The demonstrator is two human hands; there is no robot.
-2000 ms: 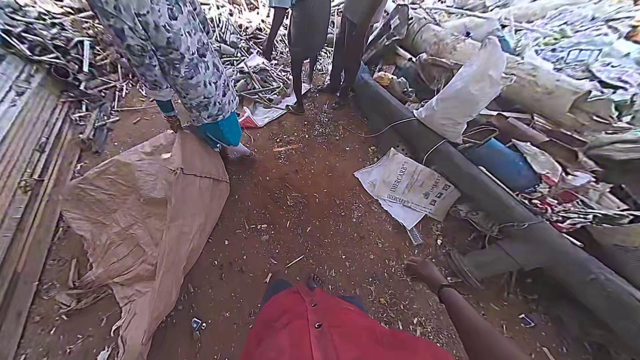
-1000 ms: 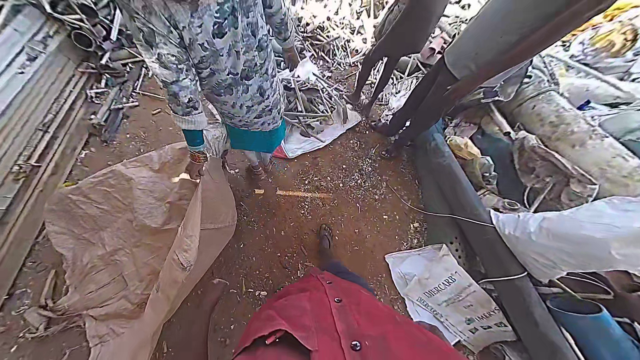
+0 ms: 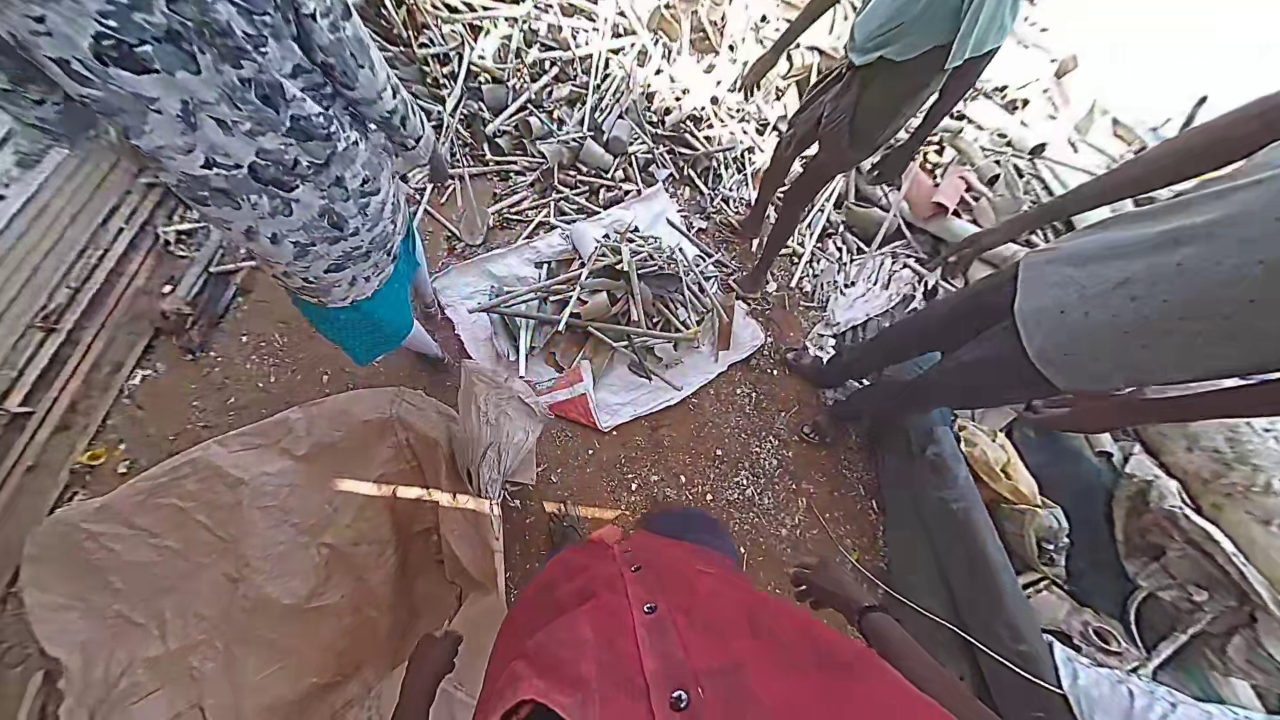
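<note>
My left hand is at the lower edge of the view, over the right side of a large brown sheet; its fingers look curled, and whether it grips the sheet cannot be told. To the right of my red shirt, my right hand hangs with fingers apart and nothing in it. A white sack lies spread on the ground ahead, bearing a heap of sticks and pipe pieces. A crumpled light-brown bag stands between the sheet and the sack.
A person in patterned clothing stands at the left, by stacked planks. Two people stand at the right. A thick dark pipe and a thin wire lie right of my hand. Scrap covers the background.
The view has shifted toward the loaded white sack. My left hand has come into view over the brown sheet. The patterned-clothed person's hand, at the sheet one second ago, no longer shows there.
</note>
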